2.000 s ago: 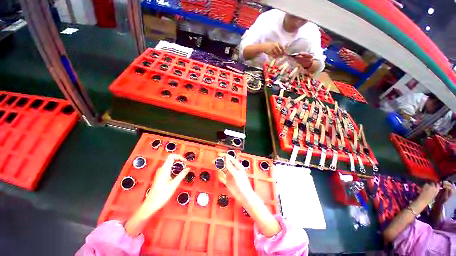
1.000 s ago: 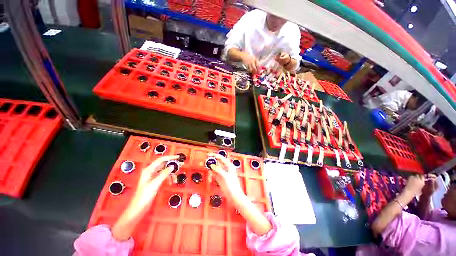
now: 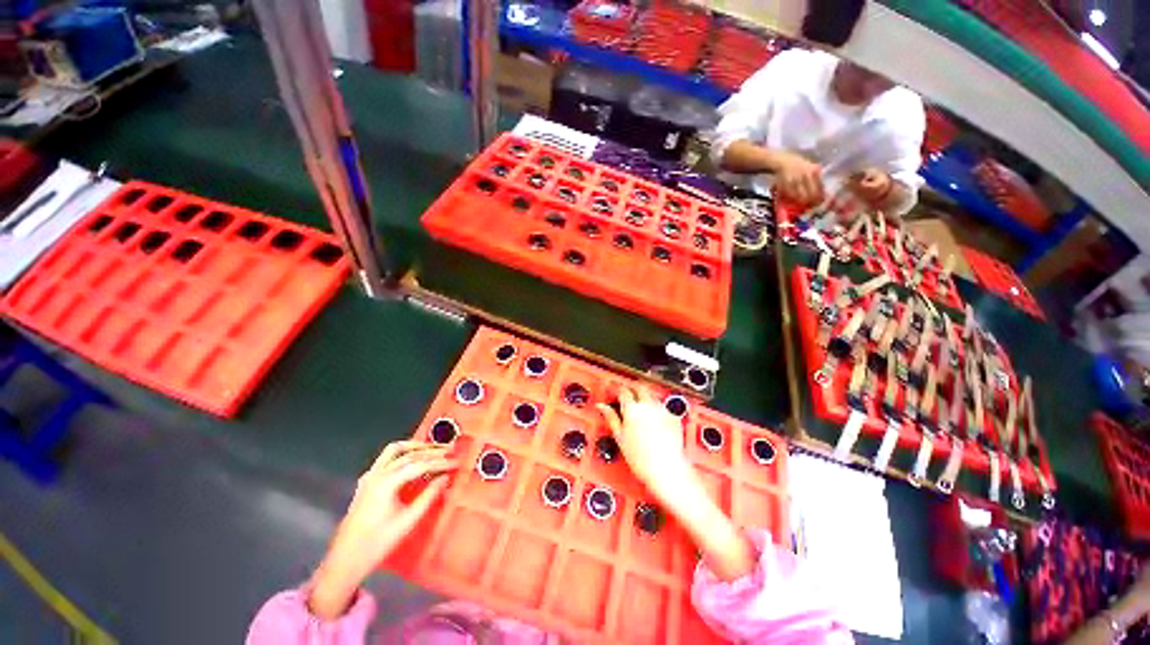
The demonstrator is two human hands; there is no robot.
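A red-orange compartment tray [image 3: 517,548] lies in front of me with round watch heads in its upper rows. The heads have dark faces and pale rims, such as one watch head [image 3: 492,464] left of centre. My left hand [image 3: 385,504] is at the tray's left edge, fingers bent and apart, with nothing seen in it, just below a watch head [image 3: 444,431]. My right hand [image 3: 646,441] reaches over the upper middle of the tray, fingertips down among the heads. Whether it holds one is hidden.
A raised tray [image 3: 605,284] of watch heads stands behind. Another tray [image 3: 189,302] lies left, past a metal post [image 3: 331,164]. Right are a paper sheet [image 3: 845,542], a tray of strapped watches [image 3: 826,378] and a small red box [image 3: 965,536]. A person in white [image 3: 820,120] works opposite.
The view has turned left. My left hand has left the watch head at its fingertips and moved to the tray's left edge. My right hand has moved toward the middle. A white-lit face now looks dark.
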